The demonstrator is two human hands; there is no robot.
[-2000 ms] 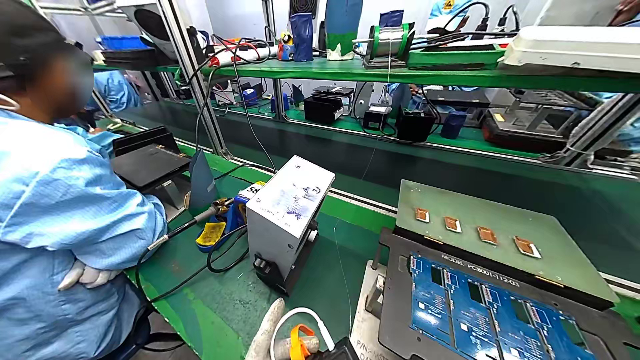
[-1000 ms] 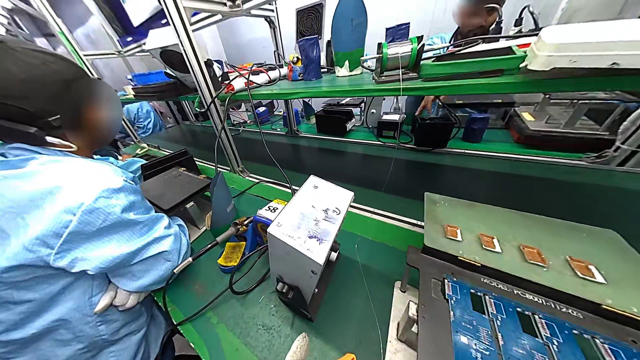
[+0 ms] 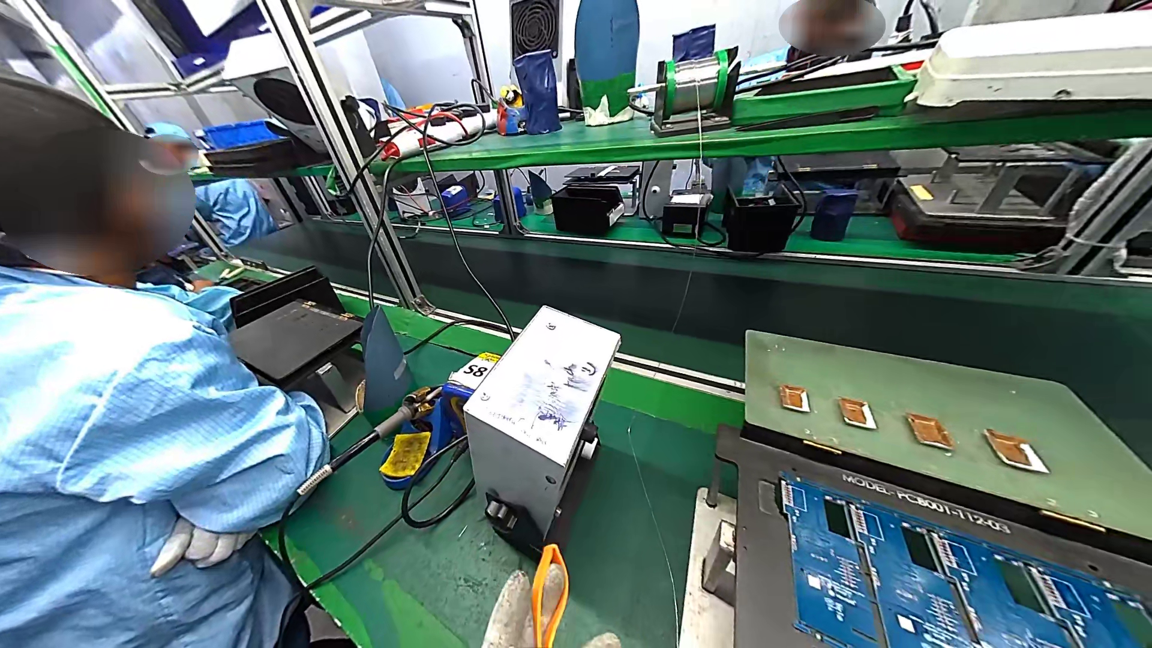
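My left hand (image 3: pixel 531 607), in a pale, stained glove, shows only in part at the bottom edge. Between its fingers stands an orange tool like tweezers (image 3: pixel 550 589), its lower part cut off by the frame. Just beyond is a grey metal box (image 3: pixel 531 432) with marks on its white top. My right hand is out of view. To the right, a black fixture (image 3: pixel 765 549) holds blue circuit boards (image 3: pixel 837 549); its raised green lid (image 3: pixel 909 378) bears several copper-coloured pads (image 3: pixel 929 430).
Left of the box are a soldering iron (image 3: pixel 369 438) and its blue stand with a yellow sponge (image 3: pixel 405 455). A co-worker in a blue smock (image 3: pixel 117 432) is close on the left, arms folded. A green shelf (image 3: pixel 576 144) carrying a solder wire reel (image 3: pixel 695 88) crosses above.
The view has swung and shifted. My left hand with the orange tool, low in the frame two seconds ago, nearly left view one second ago and shows more again now. A white cable loop beside it is gone from view.
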